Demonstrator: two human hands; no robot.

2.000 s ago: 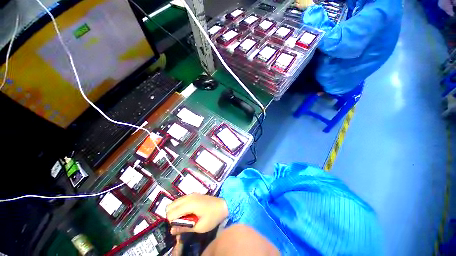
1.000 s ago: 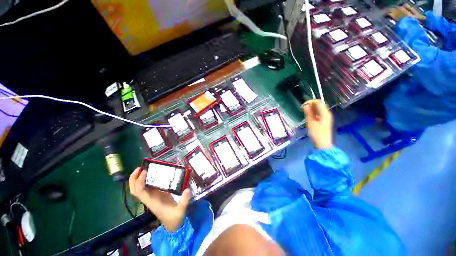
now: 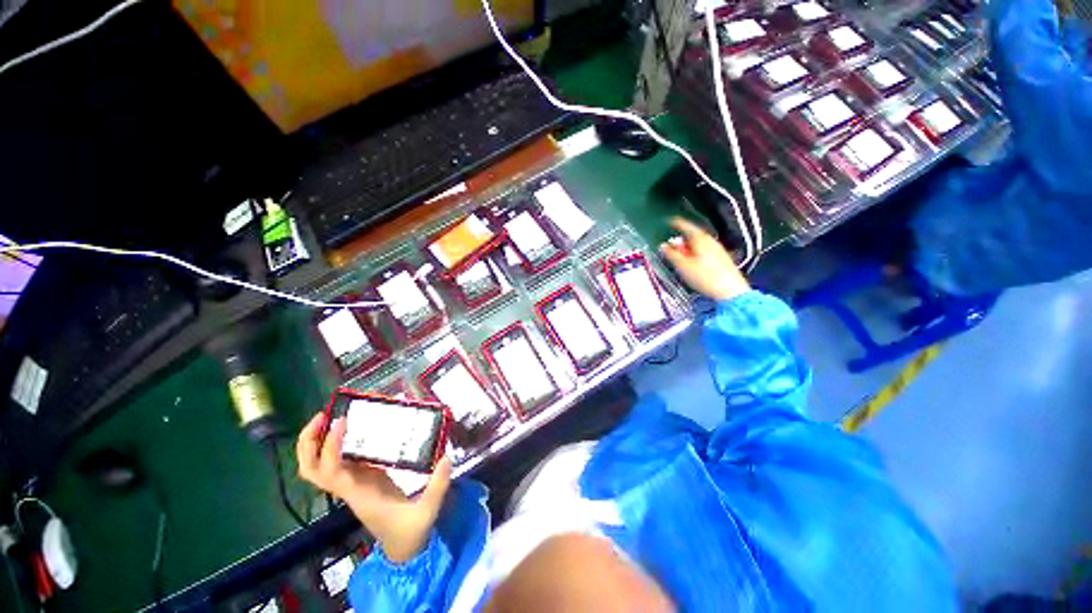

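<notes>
My left hand holds a red-edged smartphone with a white label facing up, at the near left corner of the clear blister tray. The tray holds several red-edged phones in two rows, most with white labels. One phone in the far row has a lit orange screen. My right hand is past the tray's right end, fingers pinched on the end of a white cable; a small pale tip shows at the fingertips. Another white cable runs from the left to a far-row phone.
A keyboard and monitor stand behind the tray. Stacked trays of phones are at the right, beside a person in a blue smock and a blue stool. A dark-headed tool and mouse lie left.
My left hand has come from the tray's near edge to its left corner with the phone. My right hand has moved to the cable, then left towards the tray. The view has turned.
</notes>
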